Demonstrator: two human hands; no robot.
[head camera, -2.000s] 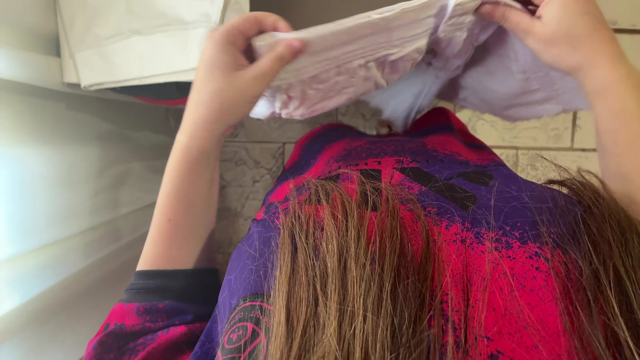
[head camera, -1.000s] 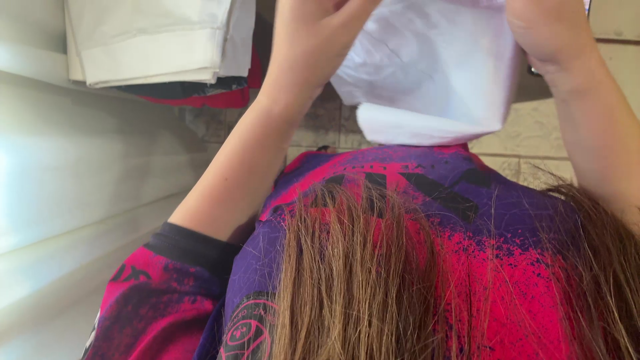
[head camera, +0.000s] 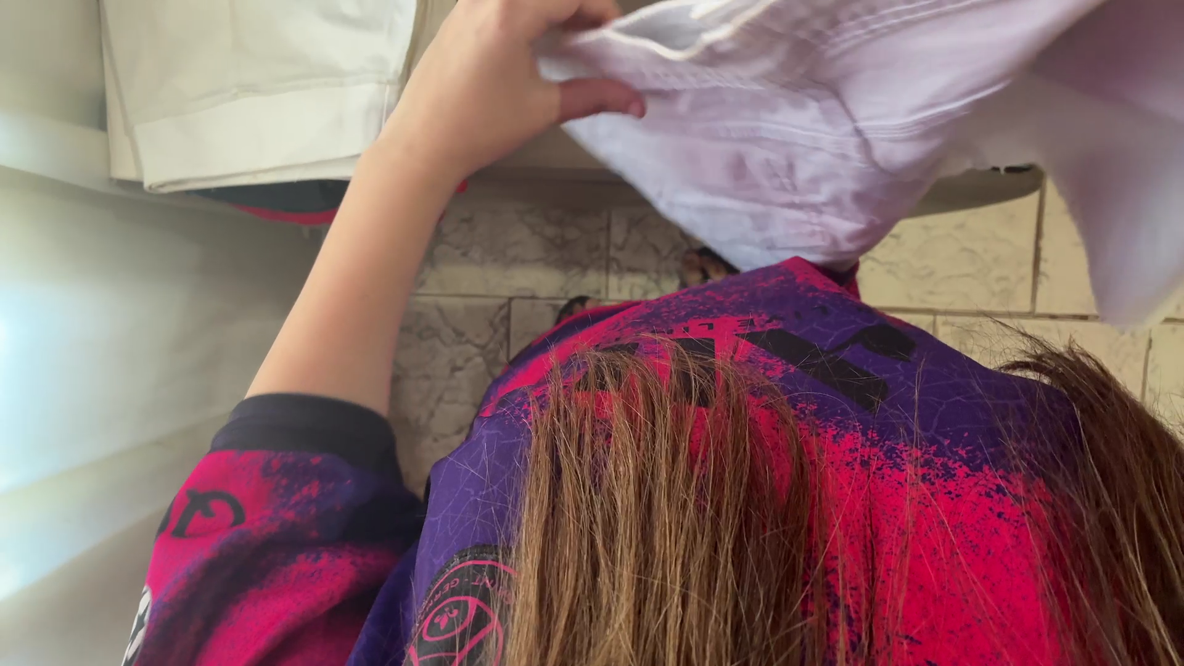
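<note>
A white cloth garment with stitched seams (head camera: 786, 139) hangs loosely across the top right. My left hand (head camera: 518, 83), at the top centre, pinches its left edge between thumb and fingers. The garment's middle drops in a point just in front of my shirt, and another part hangs down at the right edge. My right hand is outside the view. To the left of my left wrist lies a folded stack of off-white cloth (head camera: 259, 92).
Dark and red fabric (head camera: 287, 199) shows beneath the folded stack. A pale smooth surface (head camera: 111, 324) runs down the left side. Stone-patterned floor tiles (head camera: 518, 245) lie below. Long hair hangs over my purple and pink shirt.
The white garment was bunched between both hands, then hung lower between them; now it is spread wider toward the right. My right hand has left the view.
</note>
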